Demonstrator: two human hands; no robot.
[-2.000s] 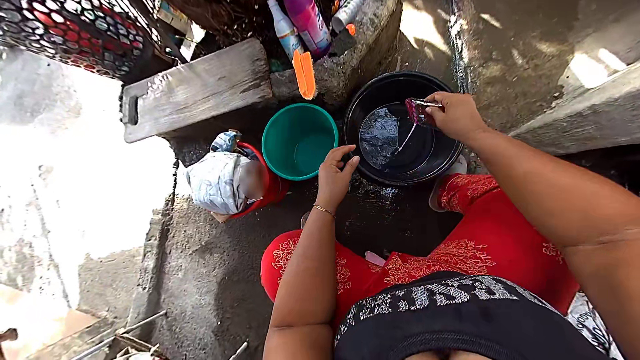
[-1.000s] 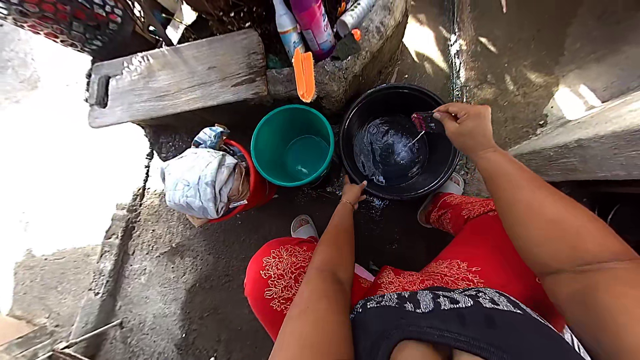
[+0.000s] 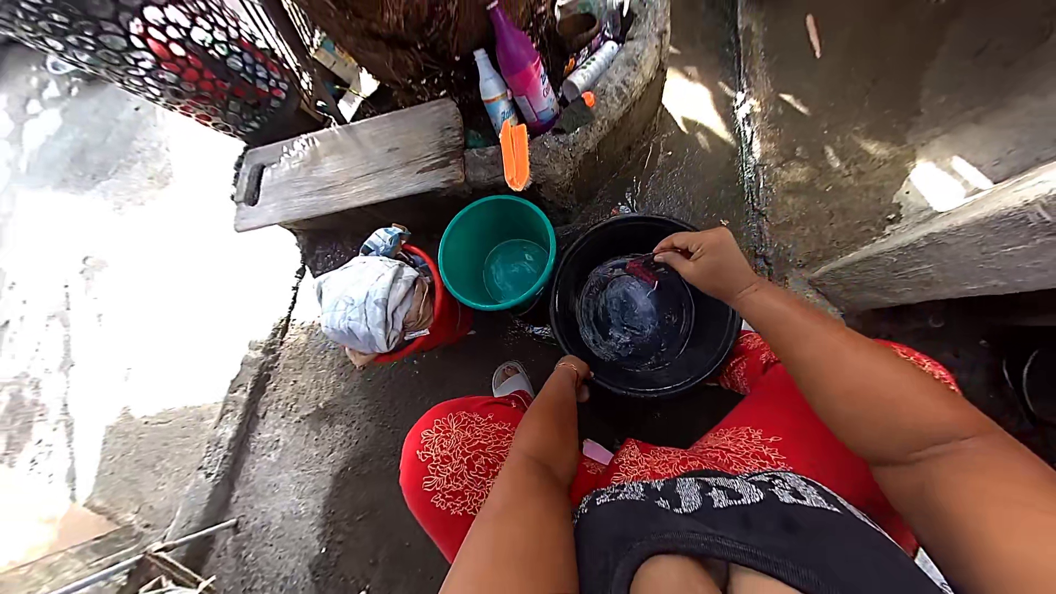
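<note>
A black plastic basin (image 3: 701, 351) stands on the ground before my knees, with a little water (image 3: 631, 318) in its bottom. Over its right side my right hand (image 3: 705, 260) pinches a small dark-red sachet (image 3: 642, 268) between thumb and fingers. At the lower left rim rests my left hand (image 3: 576, 375), its fingers partly hidden by the wrist and the basin's edge, so its grip is unclear. Touching or close to the basin's left side is a green plastic bucket (image 3: 452, 264) with some water. A red bucket (image 3: 450, 326) heaped with pale cloth (image 3: 363, 301) stands left of it.
A wooden board with a handle slot (image 3: 355, 165) lies behind the buckets. On a round concrete planter (image 3: 610, 132) are a purple bottle (image 3: 524, 66), a white bottle (image 3: 495, 91) and an orange brush or clip-like plastic piece (image 3: 515, 157). A concrete ledge (image 3: 949, 239) runs along the right.
My left hand has moved from above the gap between green bucket and basin down to the basin's lower left rim. My right hand still holds the sachet over the basin.
</note>
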